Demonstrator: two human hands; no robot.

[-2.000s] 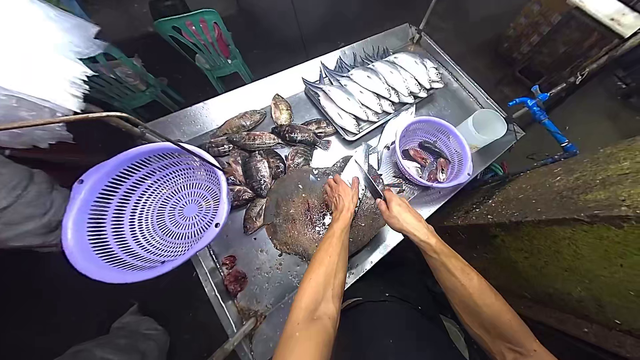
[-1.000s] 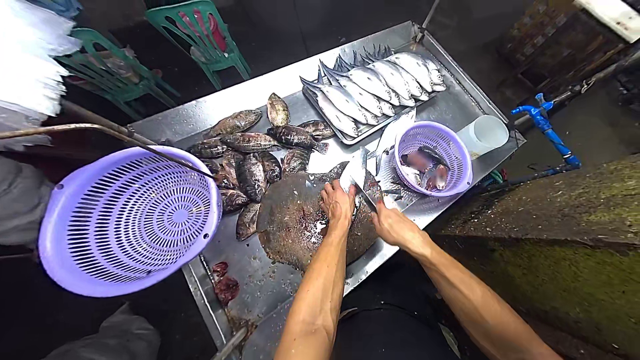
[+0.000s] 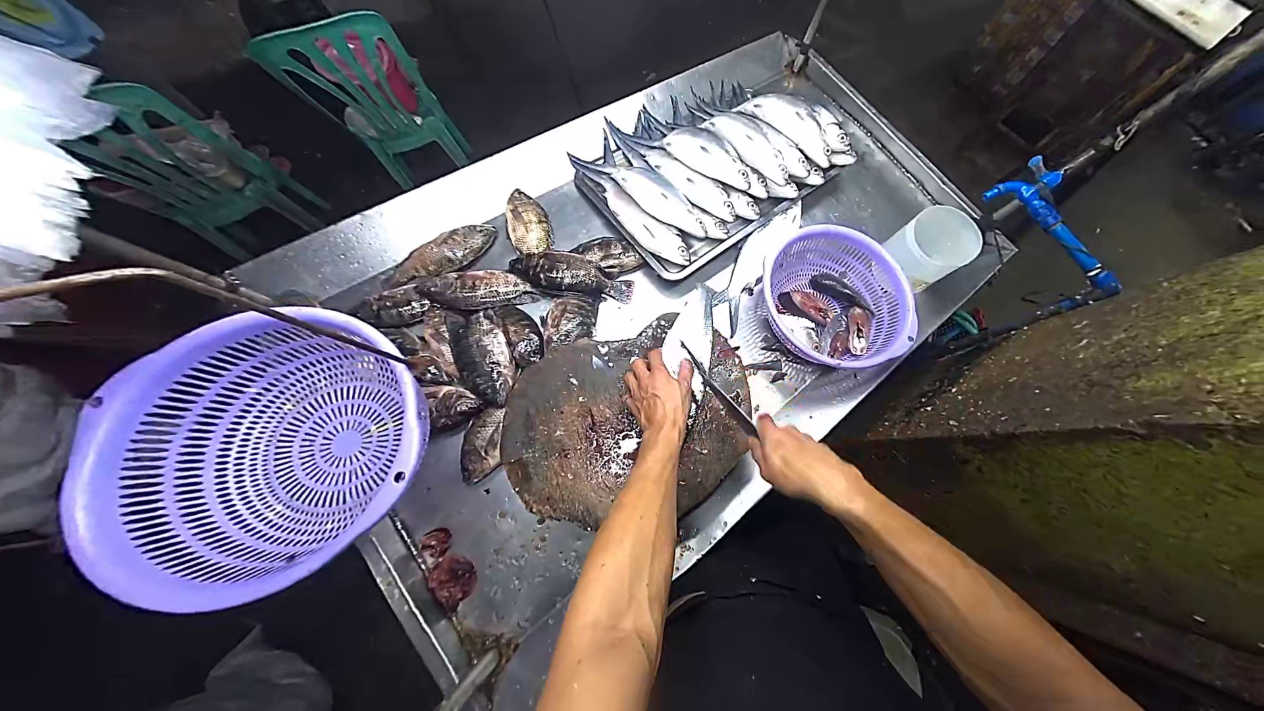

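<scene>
My left hand (image 3: 659,395) presses on a silvery fish (image 3: 690,331) at the far side of a round, worn chopping block (image 3: 573,434). My right hand (image 3: 795,459) grips a knife (image 3: 724,397) by its handle, the blade slanting up and left to the fish's side. Right of the block stands a small purple basket (image 3: 894,341) holding several fish pieces (image 3: 857,331). Beyond it, silvery whole fish (image 3: 701,153) lie in rows on a metal tray (image 3: 691,265). Dark whole fish (image 3: 481,355) are heaped left of the block.
A large purple basket (image 3: 89,494) hangs at the left, with a curved rod across it. A translucent container (image 3: 946,242) stands behind the small basket. Red offal (image 3: 451,581) lies on the metal table (image 3: 474,523) at the near left. Green chairs (image 3: 365,79), a blue tap (image 3: 1047,212) and a mossy ledge (image 3: 1106,395) surround it.
The knife blade now shows darker and more edge-on beside the fish. My left hand stays on the fish, and my right hand still holds the knife.
</scene>
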